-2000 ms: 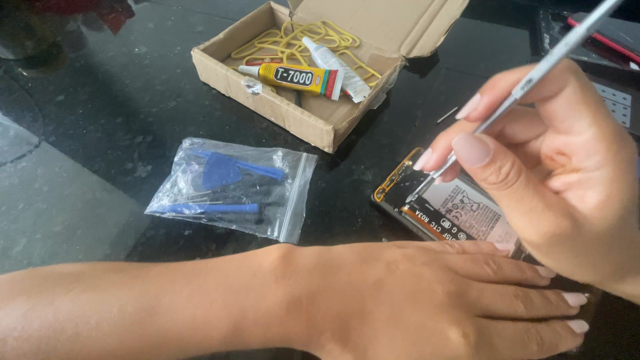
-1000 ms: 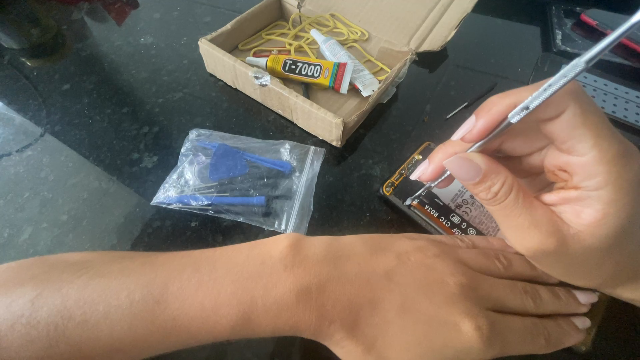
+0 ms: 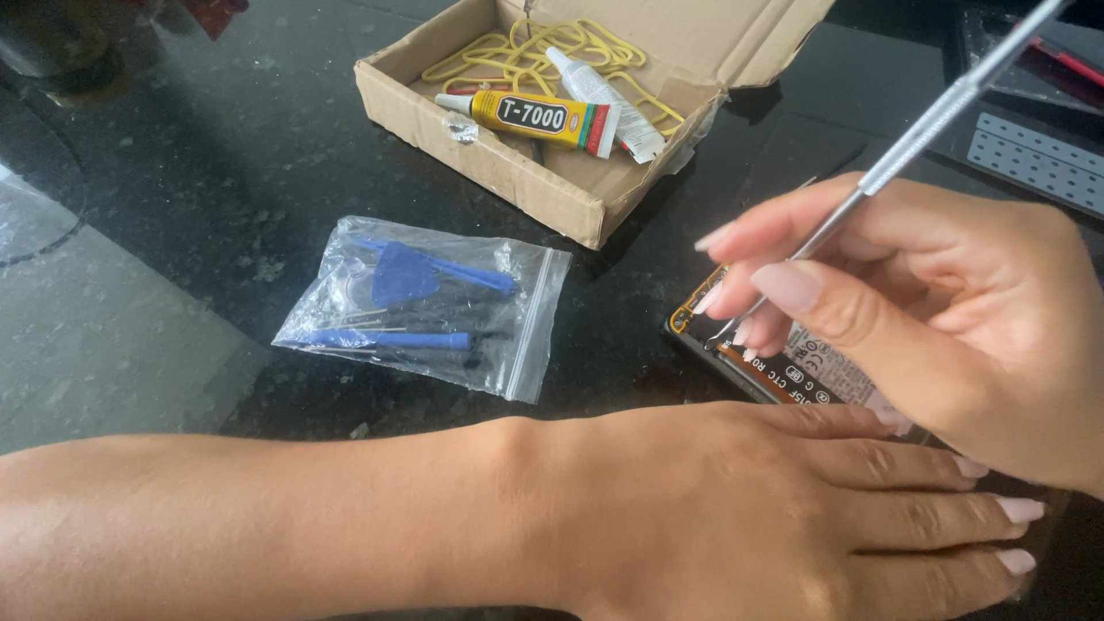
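An opened smartphone (image 3: 798,373), its battery and a printed flex strip showing, lies at the right, partly covered by both hands. My right hand (image 3: 931,319) pinches a thin metal hooked probe (image 3: 914,129) between thumb and fingers; the probe's curved tip is at the phone's left end, beside the strip. Whether the tip touches it I cannot tell. My left hand (image 3: 733,509) is laid flat, palm down, over the phone's near edge, with its fingers slightly spread toward the right.
A clear zip bag (image 3: 526,323) holds blue plastic pry tools. Behind it, an open cardboard box (image 3: 483,172) contains yellow rubber bands (image 3: 595,43), a yellow T-7000 glue tube (image 3: 530,116) and a white tube (image 3: 604,99). A perforated grey strip (image 3: 1035,159) lies at the right.
My right hand still holds the probe at the phone's left end, and my left hand stays flat. The bag and box appear slightly farther right through a small view shift.
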